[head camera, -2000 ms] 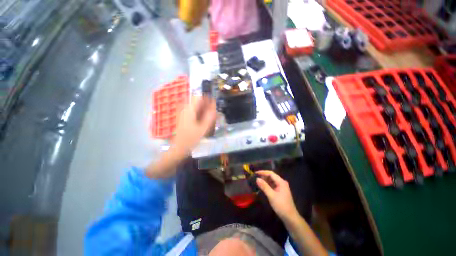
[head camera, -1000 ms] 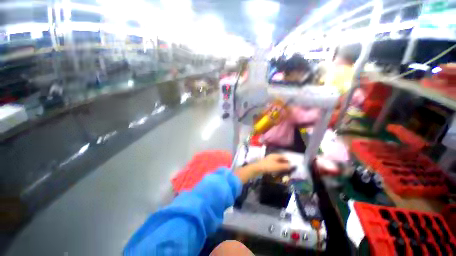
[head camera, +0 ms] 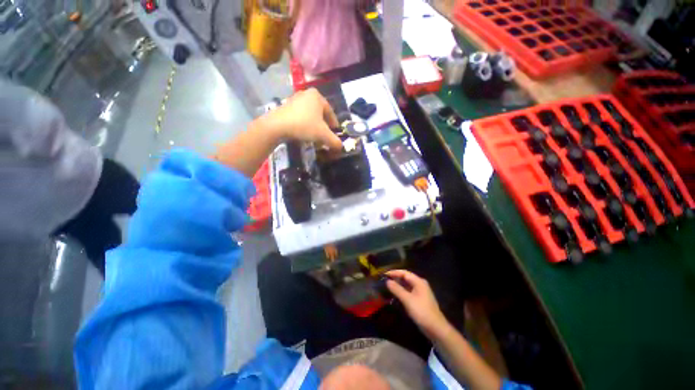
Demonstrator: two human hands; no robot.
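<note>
The silver machine box (head camera: pixel 347 228) is in front of me, with black bins (head camera: pixel 347 175) on top. My left hand (head camera: pixel 309 122) reaches over the bins, fingertips down at the small pale and brass parts (head camera: pixel 352 137); whether it pinches one is hidden. My right hand (head camera: pixel 411 293) is below the machine front, fingertips closed on a small black unit (head camera: pixel 385 283), partly hidden and blurred, beside a yellow lead (head camera: pixel 370 265). A handheld meter (head camera: pixel 400 155) with an orange plug lies on the machine's right side. A red part (head camera: pixel 367 307) shows under the front.
A red tray (head camera: pixel 526 179) of black units lies on the green bench (head camera: pixel 610 312) at right. More red trays (head camera: pixel 545 38), grey-white cylinders (head camera: pixel 480 70) and a red-and-white box (head camera: pixel 421 74) are behind. A person's grey sleeve (head camera: pixel 46 152) is at left. A yellow canister (head camera: pixel 267 34) hangs beyond the machine.
The view tilted up, then down again. My left hand moved from the machine's left side to the bins' small parts. My right hand left view and shows again. A person has appeared at left.
</note>
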